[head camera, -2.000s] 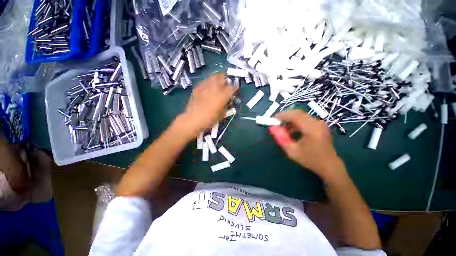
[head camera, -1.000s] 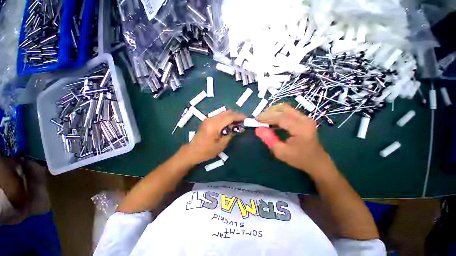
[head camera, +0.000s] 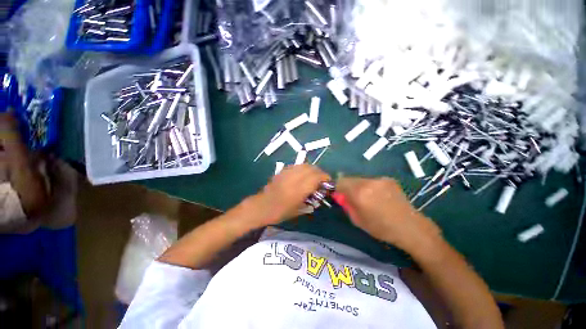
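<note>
My left hand (head camera: 295, 191) is closed around several silvery metal tubes (head camera: 321, 193) near the bench's front edge. My right hand (head camera: 372, 202), with a pink-red cover on one digit, meets it fingertip to fingertip at the tubes' ends. Whether the right fingers hold a small part is hidden. White sleeves (head camera: 297, 122) and a few thin stems lie loose just beyond my left hand. More loose sleeves (head camera: 357, 130) lie beyond my right hand. A tangled pile of dark-ended stemmed pieces (head camera: 479, 128) lies right of centre.
A whitish bin (head camera: 95, 138) of silvery pieces stands at left, with blue bins (head camera: 109, 46) behind it. A clear bag (head camera: 234, 38) of metal tubes lies at upper centre. A bright heap of white sleeves (head camera: 417, 58) is at upper right. Another person's arm (head camera: 24, 170) shows at far left.
My hands came together at the tubes and now sit lower, closer to my shirt. The white sleeve seen between them a second ago no longer shows. The whole view has shifted.
</note>
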